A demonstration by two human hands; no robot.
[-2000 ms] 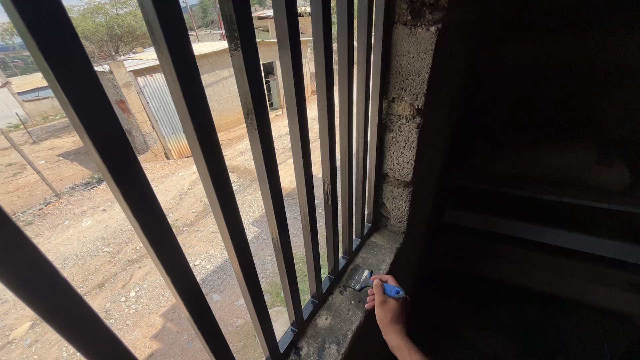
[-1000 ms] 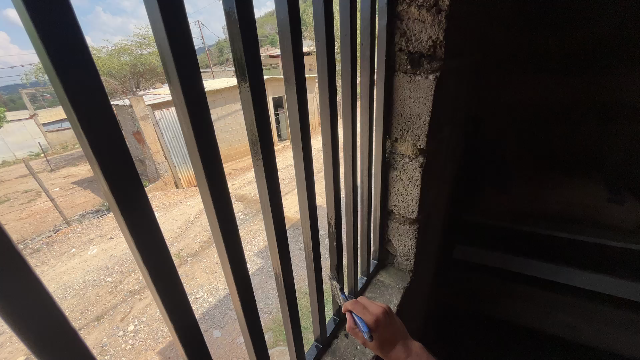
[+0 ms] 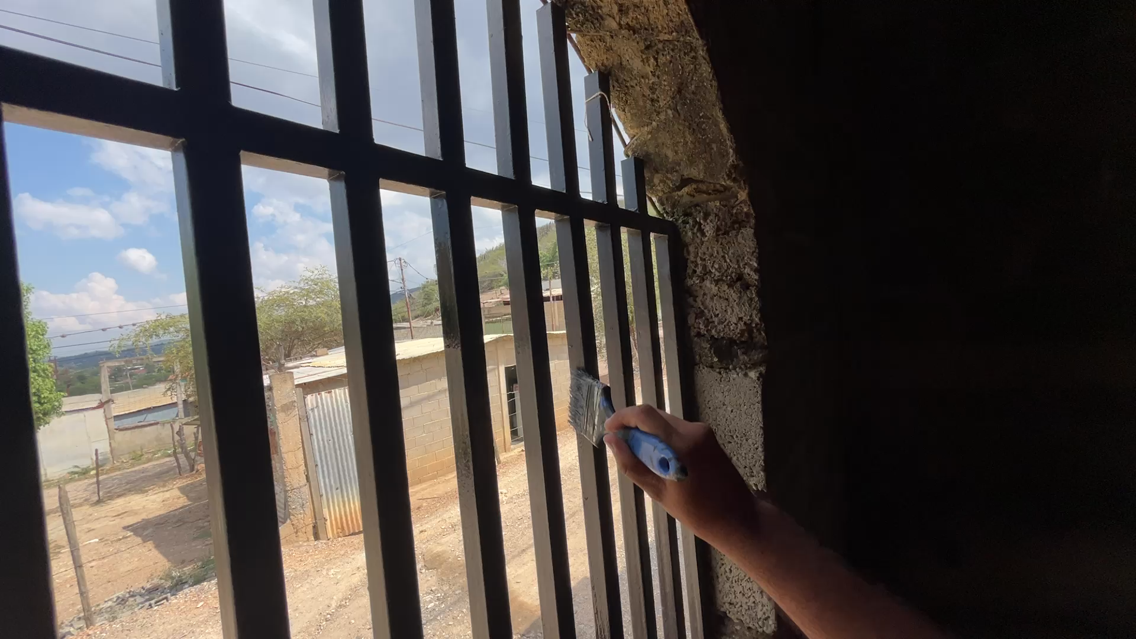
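My right hand (image 3: 688, 466) grips the blue handle of a flat paintbrush (image 3: 588, 406), with paint on its bristles. The bristles lie against a vertical bar (image 3: 579, 319) of a dark metal window grille, toward the grille's right side. A horizontal crossbar (image 3: 399, 166) joins the upright bars above the hand. Dark patches mark one bar (image 3: 454, 328) left of the brush. My left hand is out of view.
A rough concrete block wall edge (image 3: 729, 426) borders the grille on the right, with deep shadow beyond. Through the bars show a dirt road (image 3: 444, 568), a block building (image 3: 426, 404) and a corrugated metal sheet (image 3: 335, 461).
My right hand has moved the brush from the sill up to a bar, and then higher along the grille. The view has tilted up, bringing in the crossbar and sky.
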